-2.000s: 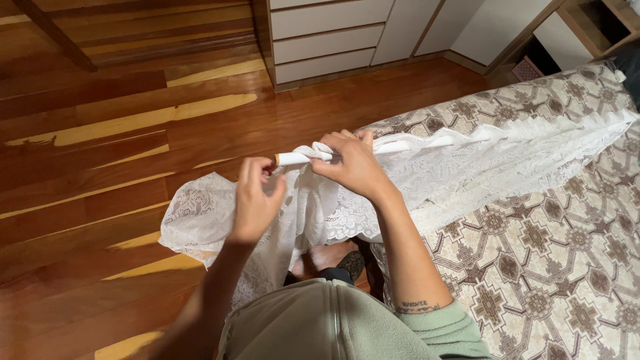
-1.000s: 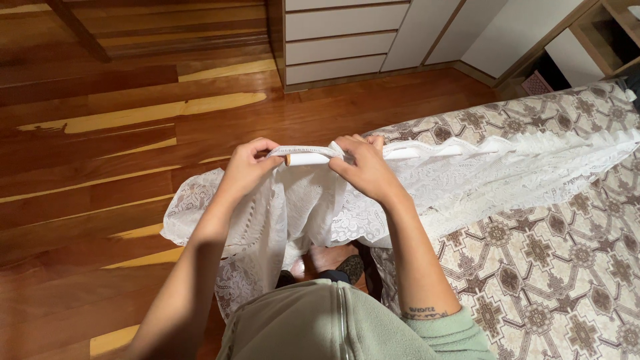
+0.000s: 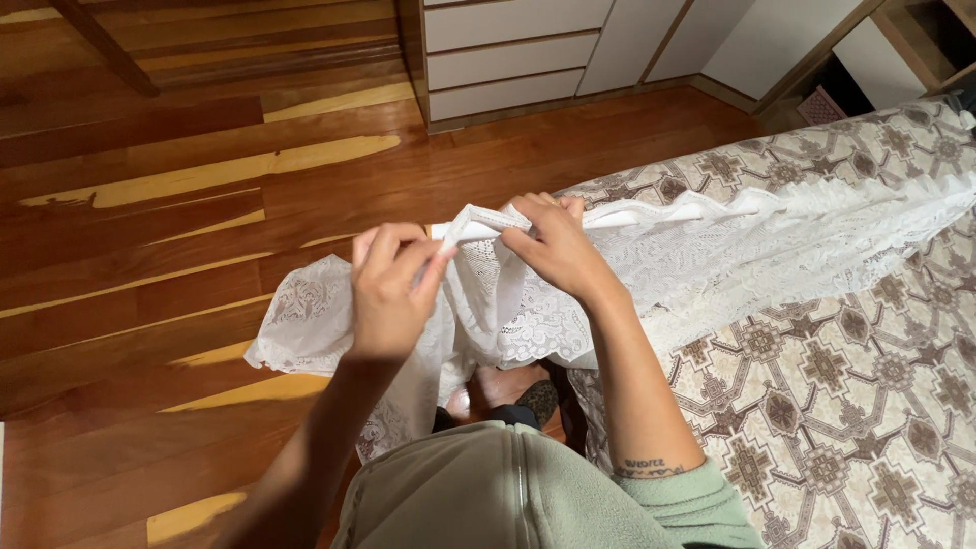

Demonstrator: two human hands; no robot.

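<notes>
A white lace curtain (image 3: 686,252) is threaded along a white rod (image 3: 476,231), with its gathered top edge running right across the bed. My left hand (image 3: 396,282) pinches the curtain's top edge beside the rod's near end, left of centre. Around the rod and the bunched lace, a little farther right, my right hand (image 3: 557,240) is closed. Between the two hands a loop of the top edge rises over the rod. Loose lace hangs below my hands and out to the left. The fingers of my right hand behind the rod are partly hidden.
A bed with a patterned brown and beige cover (image 3: 808,396) fills the right side. White drawers (image 3: 511,61) stand ahead, with an open wooden shelf unit (image 3: 915,46) at the top right. Wooden flooring (image 3: 152,252) lies to the left, and my feet (image 3: 507,385) are below the curtain.
One second ago the top edge was stretched nearly straight between my hands; now it bends up in a loop over the rod. My left hand has turned and come lower beside the rod's end.
</notes>
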